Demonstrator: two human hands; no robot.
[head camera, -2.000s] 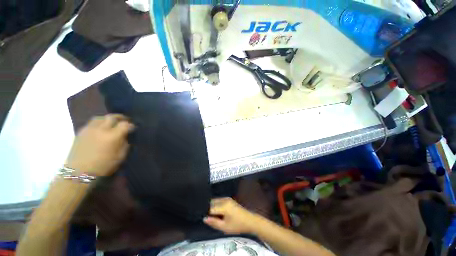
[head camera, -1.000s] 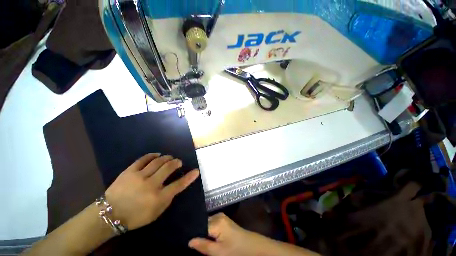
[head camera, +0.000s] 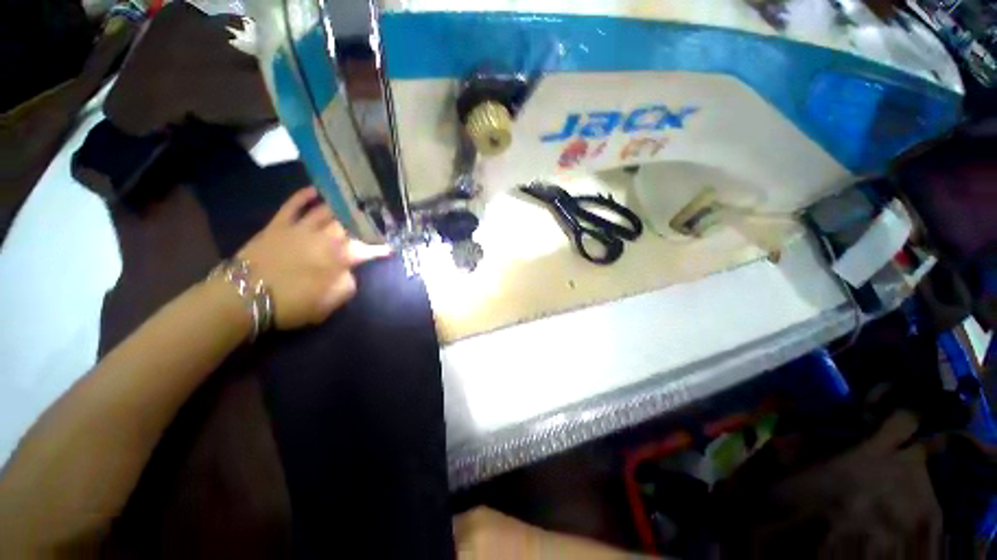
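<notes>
The black fabric piece (head camera: 355, 405) runs under the lit needle area (head camera: 410, 254) of the white and blue sewing machine (head camera: 547, 82) and hangs over the table's front edge. Brown fabric (head camera: 164, 279) joins it at the left. My left hand (head camera: 297, 263) lies on the cloth just left of the presser foot, fingers somewhat spread, one fingertip close to the foot. My right hand (head camera: 494, 536) is at the cloth's right edge, low in the picture and cut off by its bottom; its fingertips are hidden at the cloth.
Black-handled shears (head camera: 590, 224) lie on the machine bed under the arm. A measuring scale (head camera: 569, 429) runs along the table's front edge. A red-rimmed crate (head camera: 637, 498) and heaped brown cloth (head camera: 842, 498) are below right. More brown pieces (head camera: 180, 71) lie behind left.
My left hand has moved up and forward to beside the presser foot. The cloth has moved further back past the needle. My right hand appears lower, partly out of the picture.
</notes>
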